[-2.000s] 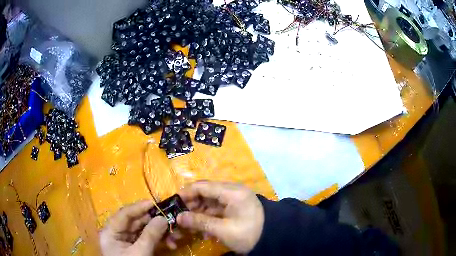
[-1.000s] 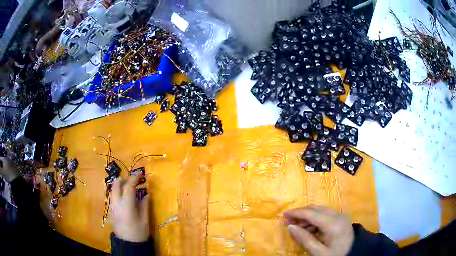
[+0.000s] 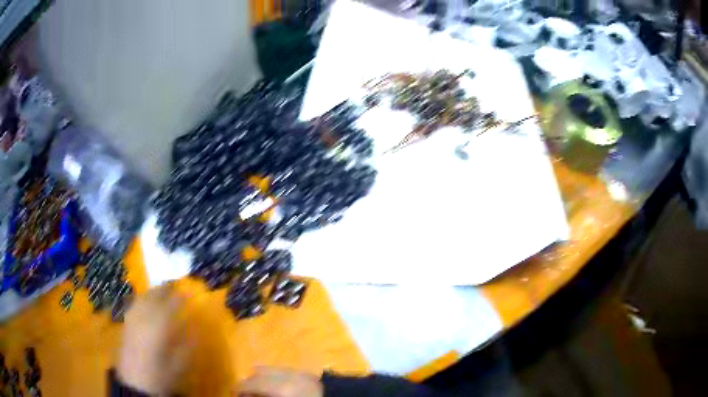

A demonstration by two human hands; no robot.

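Observation:
The picture is blurred. My left hand [image 3: 161, 337] is over the orange tabletop at the lower left, smeared by motion; I cannot tell whether it holds anything. My right hand [image 3: 279, 383] is cut off by the bottom edge, its fingers low on the tabletop; its grip is hidden. A large heap of black LED boards [image 3: 233, 163] lies beyond my hands, with a few boards at its near end. A tangled pile of wired boards [image 3: 439, 101] lies on a white sheet [image 3: 435, 209].
A blue bin [image 3: 58, 252] of wired boards, a crinkled bag [image 3: 97, 182] and a small board cluster [image 3: 109, 283] are at left. A tape roll [image 3: 582, 116] and white housings [image 3: 613, 62] are at upper right. A grey panel [image 3: 147, 70] stands behind the heap.
The view swung left, then back right. The board between my hands two seconds ago was gone from them one second ago, when my left hand was at the boards at left.

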